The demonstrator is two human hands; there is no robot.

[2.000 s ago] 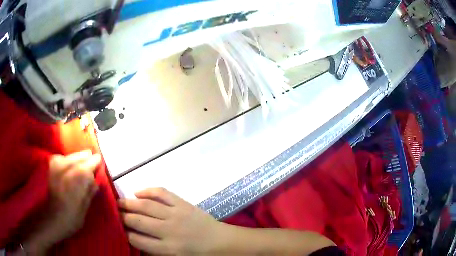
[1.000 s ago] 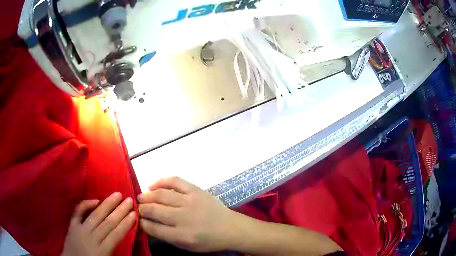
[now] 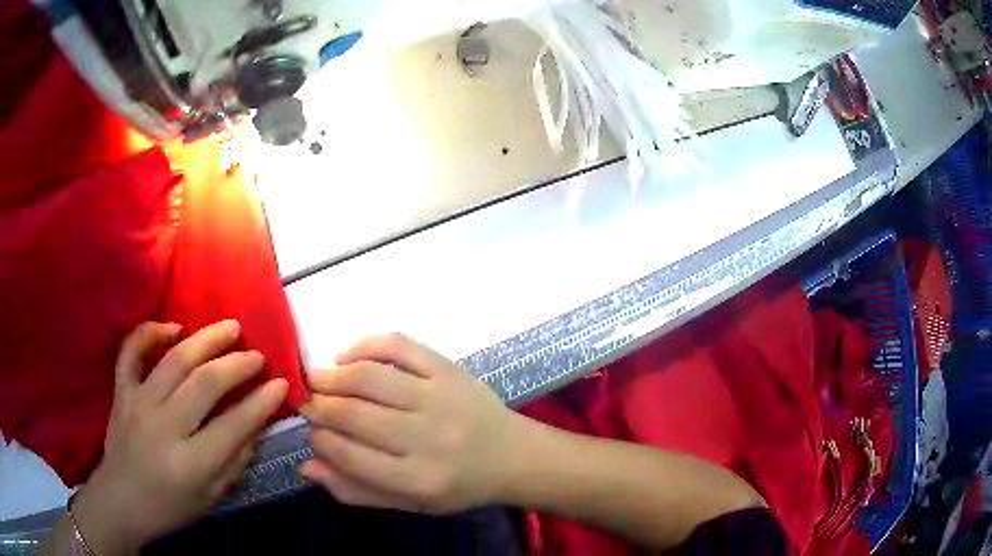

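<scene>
The red garment piece lies on the left of the machine bed and runs back under the brightly lit presser foot area of the white sewing machine. My left hand rests on the cloth's near part with its fingers spread, palm down. My right hand pinches the cloth's right edge at its near corner, fingertips close to my left fingers. The needle itself is lost in the glare.
White strips hang over the bed. A measuring strip runs along the table's front edge. Orange-red handled scissors lie at the upper right. A blue crate and a red cloth pile are below the table at right.
The cloth has moved back under the machine and its near end now shows at my fingers. My left hand has shifted from beside the seam to spread fingers. The view has tilted down.
</scene>
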